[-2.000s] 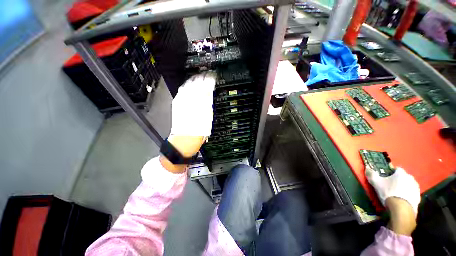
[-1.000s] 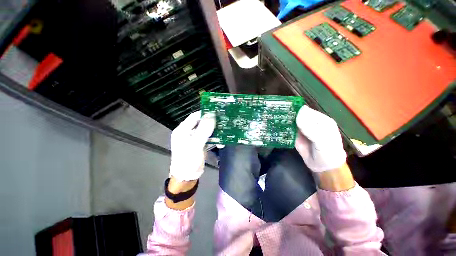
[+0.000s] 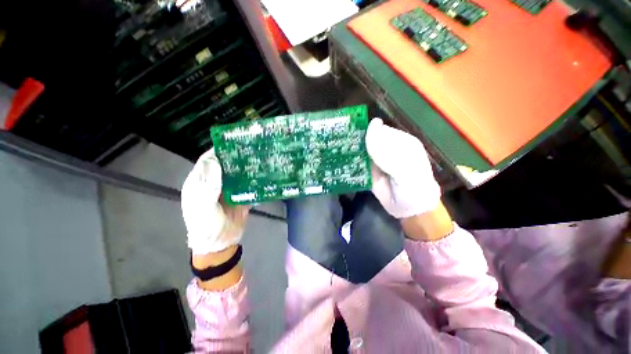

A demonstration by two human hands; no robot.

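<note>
A green circuit board (image 3: 294, 155) is held in the air above the lap, its flat face with white print towards me, its right end slightly higher than its left. My left hand (image 3: 211, 204), in a white glove with a black band at the wrist, grips the board's left end. My right hand (image 3: 405, 169), also in a white glove, grips its right end. The fingers behind the board are hidden.
The board rack (image 3: 187, 76) stands at upper left with green board edges inside. The orange-red mat (image 3: 484, 83) on the green table carries several small boards (image 3: 429, 33). A black bin (image 3: 131, 321) is at lower left. Another person's pink sleeve (image 3: 553, 263) is at right.
My left hand has left the rack and my right hand the mat; both now hold the board. Since one second ago the board has shifted left and tilted, and its face looks turned round.
</note>
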